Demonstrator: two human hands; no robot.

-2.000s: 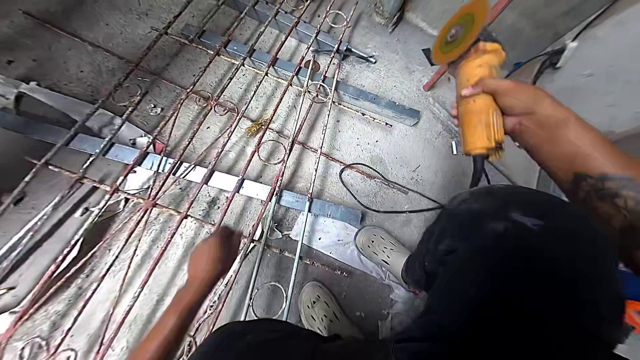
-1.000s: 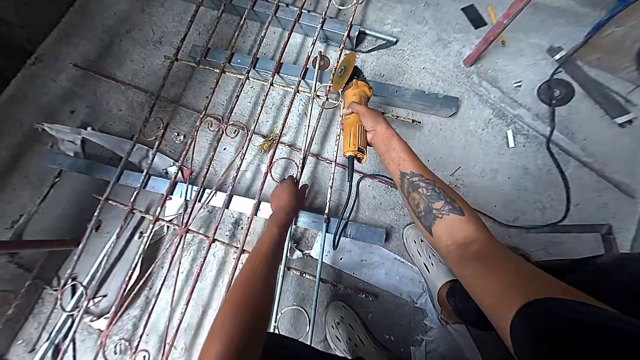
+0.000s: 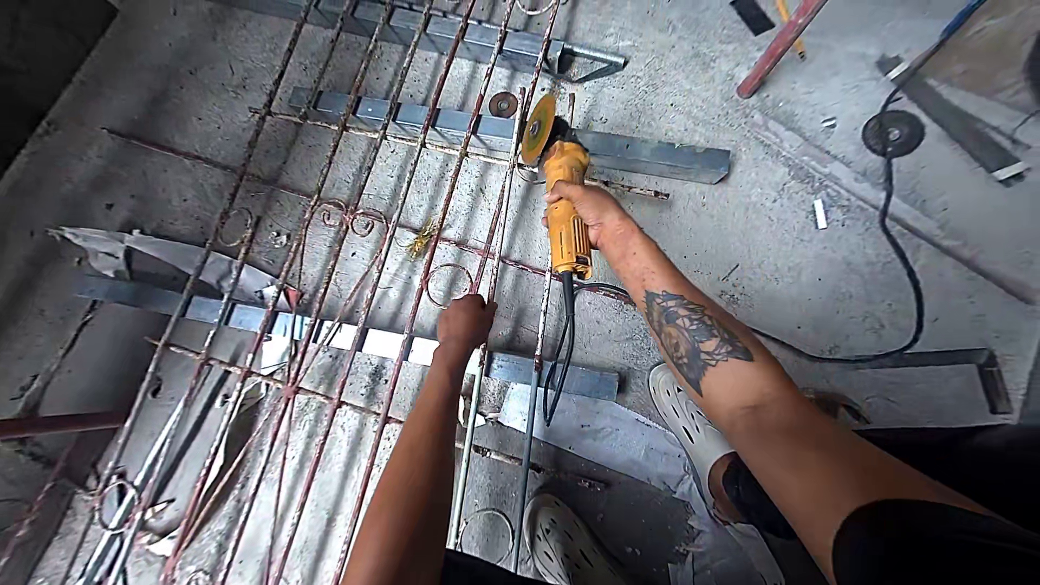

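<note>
My right hand (image 3: 591, 213) grips the yellow body of an angle grinder (image 3: 566, 215), its disc (image 3: 538, 128) close beside a bar near the grille's right side. Whether the disc touches the bar or spins, I cannot tell. My left hand (image 3: 465, 323) is closed around a thin bar of the rusty metal grille (image 3: 376, 272), just below a ring. The grille lies across several grey steel bars (image 3: 658, 154) on the concrete floor. A black cord (image 3: 567, 305) hangs from the grinder's rear end.
A loose disc (image 3: 503, 104) lies near the grinder, another (image 3: 893, 132) at the right on the cord. A red metal bar (image 3: 782, 47) stands out at the top right. My feet in clogs (image 3: 569, 540) are near the grille's lower right, by a paper sheet (image 3: 601, 435).
The grinder in my right hand has come down from the upper right to the grille. My left hand has closed on a bar further along the grille. The view has shifted.
</note>
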